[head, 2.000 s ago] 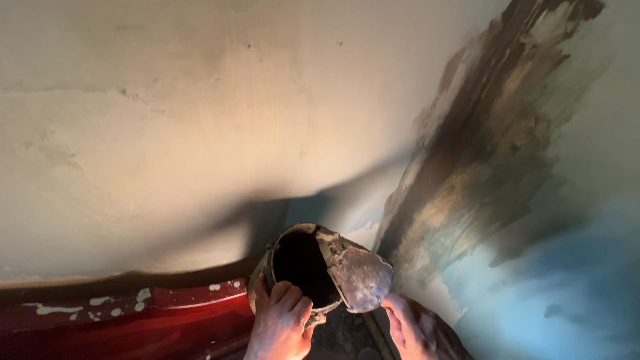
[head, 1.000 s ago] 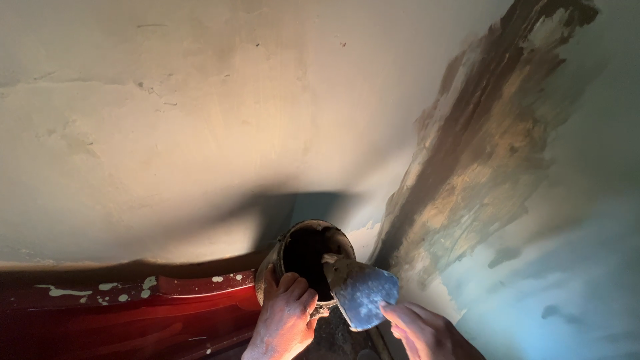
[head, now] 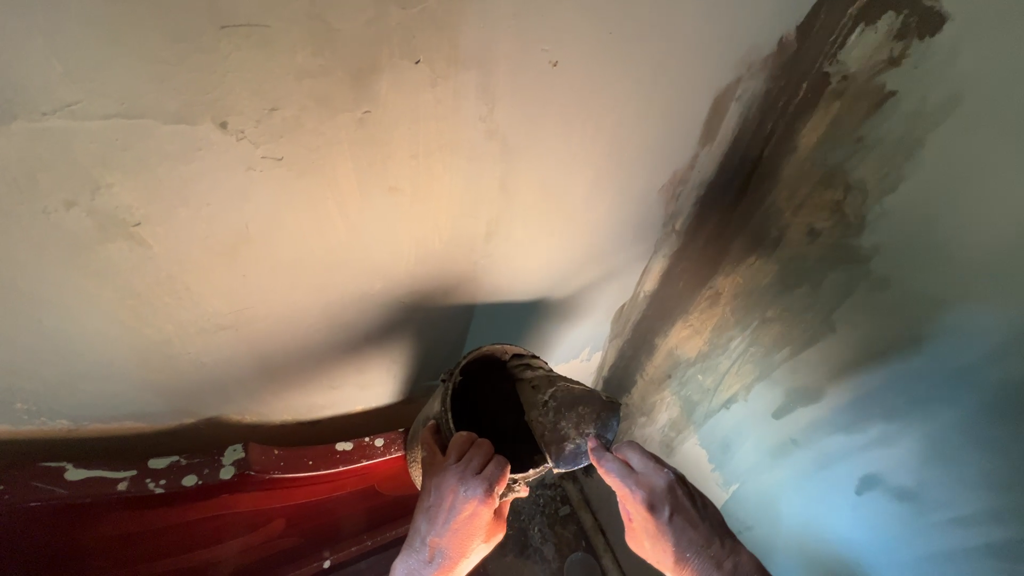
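Observation:
A round, mortar-crusted bucket (head: 426,432) is tipped at the lower middle, its dark mouth facing me. My left hand (head: 470,496) grips the near left part of its rim. My right hand (head: 656,500) holds a broad metal scraper blade (head: 570,412) smeared with grey-brown mortar, which lies across the right side of the bucket's mouth. Any handle of the scraper is hidden. The bucket's inside is too dark to make out. To the right, dark, wet-looking mortar (head: 720,232) runs along the wall corner.
A pale plastered wall (head: 320,200) rises behind the bucket, and a second wall (head: 920,448) stands at the right. A glossy red surface with pale splatters (head: 320,488) lies at the lower left. Beneath the hands a stick-like bar (head: 592,524) shows.
The scraper in my right hand has tilted; its face was bluish and bare-looking one second ago and now shows mortar. My left hand has stayed on the bucket's rim.

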